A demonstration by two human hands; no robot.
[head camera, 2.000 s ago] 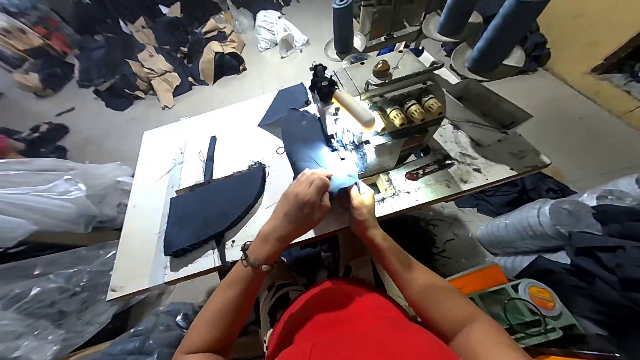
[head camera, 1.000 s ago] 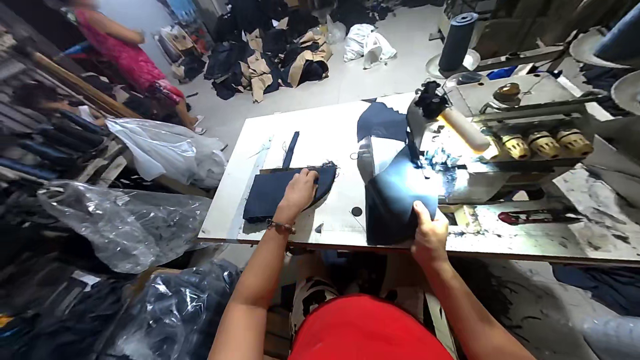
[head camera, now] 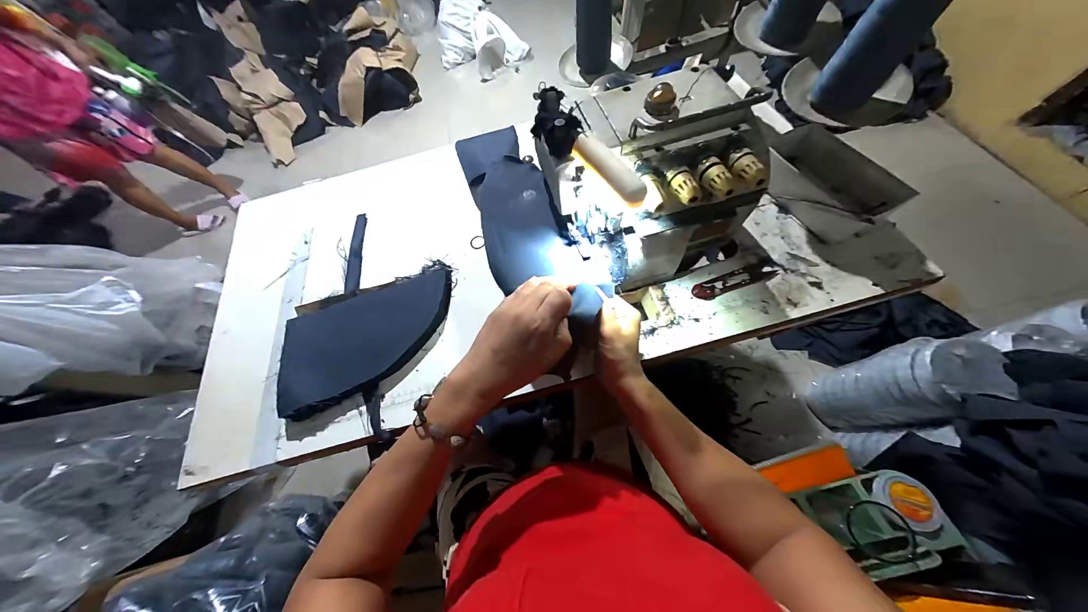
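Note:
Both hands meet at the front edge of a dark blue fabric piece (head camera: 520,217) that lies on the white table beside the lit needle area of an industrial sewing machine (head camera: 680,161). My left hand (head camera: 529,327) pinches the cloth edge from the left. Close by on the right, my right hand (head camera: 619,336) grips the same edge, where a lighter blue fold shows between the fingers. Left of them rests a stack of curved dark fabric pieces (head camera: 365,340), with a narrow dark strip (head camera: 355,255) behind it. The fingertips are partly hidden by glare.
Red-handled snips (head camera: 731,282) lie on the table (head camera: 255,238) right of my hands. Thread cones (head camera: 875,51) stand behind the machine. Plastic-wrapped bundles (head camera: 102,314) are at the left, and a green case (head camera: 884,518) at the lower right. A person (head camera: 110,127) is at the upper left.
A second ago my left hand was on the stack at the left; now it is beside my right hand at the machine, and both hold the cloth. The view has swung right.

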